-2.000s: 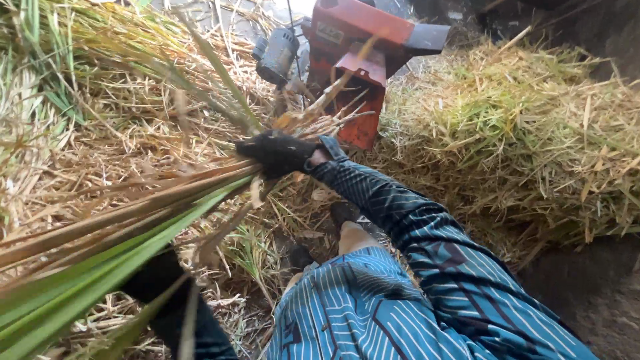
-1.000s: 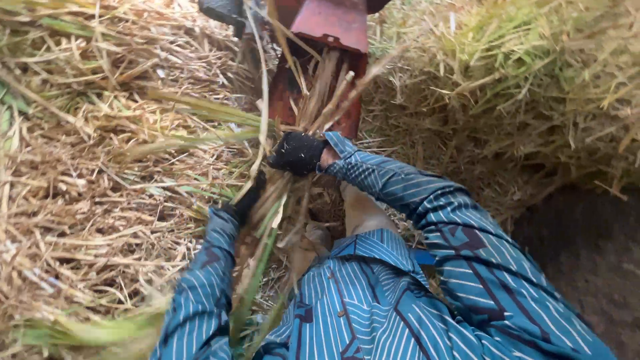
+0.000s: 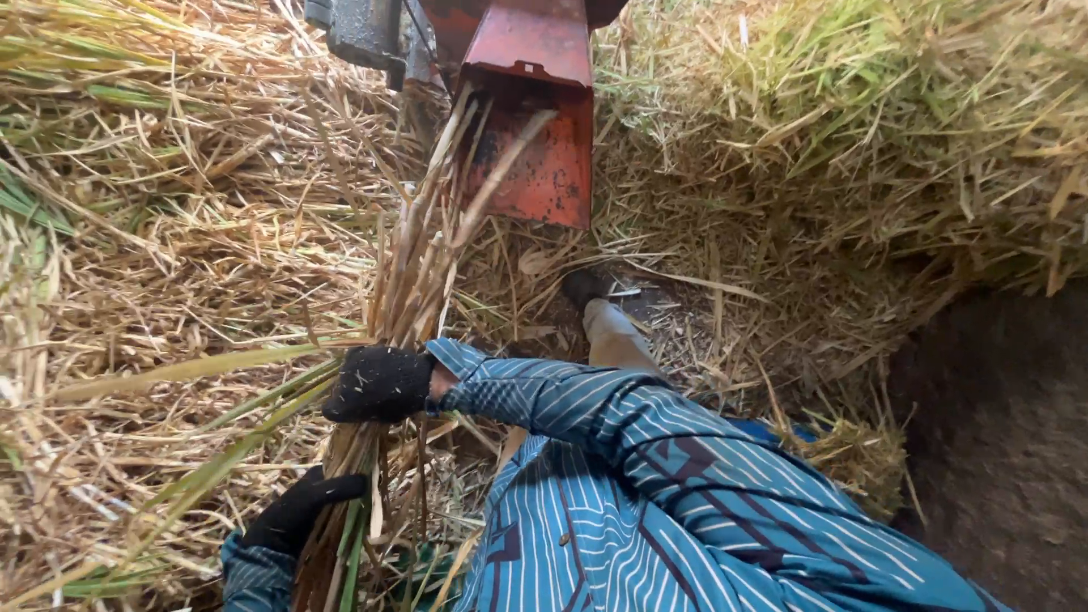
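Observation:
My right hand (image 3: 380, 384), in a black glove, is closed around a bundle of long dry stalks (image 3: 408, 280). Lower down, my left hand (image 3: 304, 510), also gloved in black, grips the same bundle with its thumb across the stalks. Tips of the bundle reach the mouth of a red metal feed chute (image 3: 552, 161), some inside its left edge and one lying over its floor. Green and brown leaves hang from the lower part of the bundle, which runs out of view at the bottom.
A grey motor (image 3: 361, 30) sits left of the red machine. Loose dry stalks (image 3: 170, 255) cover the ground at left. A high heap of chopped green and yellow plant matter (image 3: 850, 127) rises at right, above dark bare ground (image 3: 1003, 425). My foot (image 3: 585, 287) stands below the chute.
The bundle, slanting out to the left two seconds ago, now points up at the chute. Since one second ago, both hands have moved back from the chute and to the left.

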